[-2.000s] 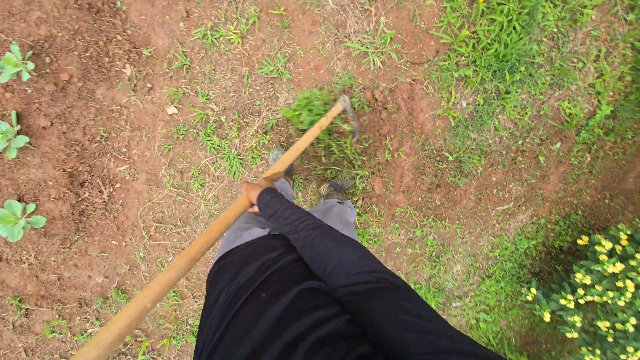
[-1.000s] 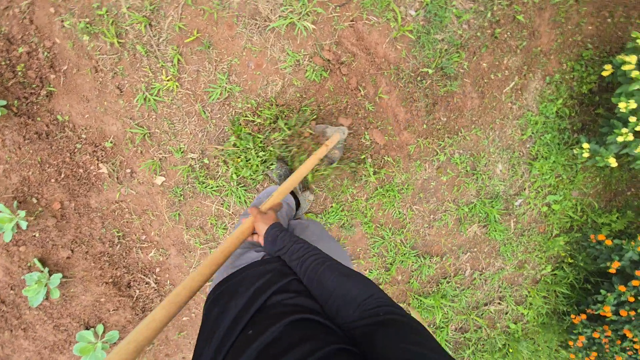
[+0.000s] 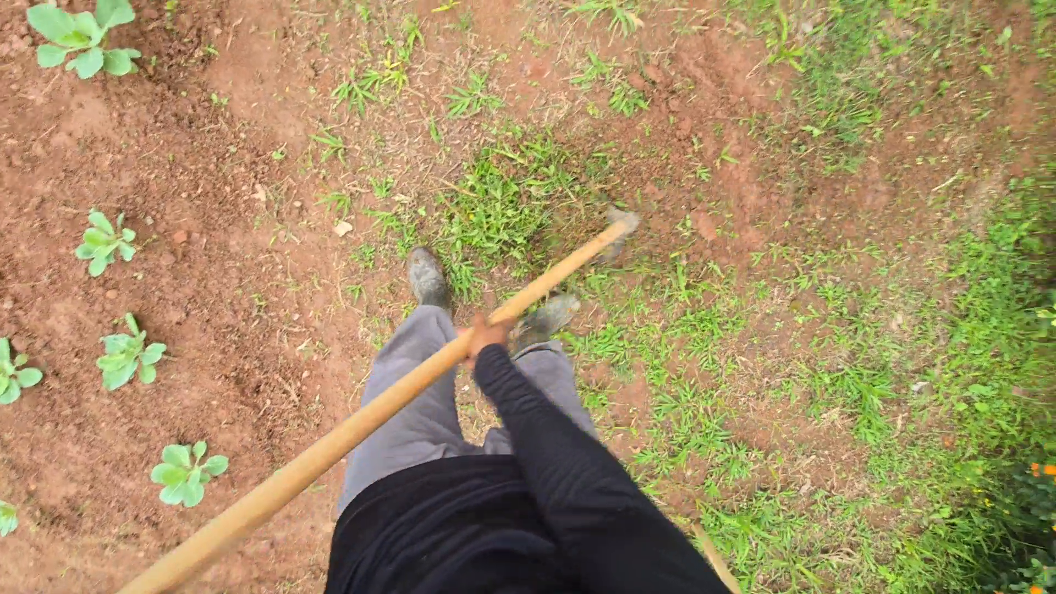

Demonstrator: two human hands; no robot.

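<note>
My right hand [image 3: 487, 337] is closed around a long wooden handle [image 3: 355, 431], which slants from the lower left up to the centre right. A grey metal hoe head [image 3: 619, 233], somewhat blurred, is at its far end, low over the ground just beyond my boots. A clump of pulled or growing green weeds [image 3: 499, 206] lies directly left of the head. My left hand is out of view; the near end of the handle runs off the bottom left edge.
Young leafy plants [image 3: 188, 474] grow in red soil on the left. My boots [image 3: 427, 276] stand below the weeds. Grass patches [image 3: 701, 429] cover the right side, and orange flowers [image 3: 1046, 470] edge the lower right.
The hoe stays in my right hand while its head shifts about near the weeds. My feet are farther apart than one second ago. The view has shifted toward the leafy plants.
</note>
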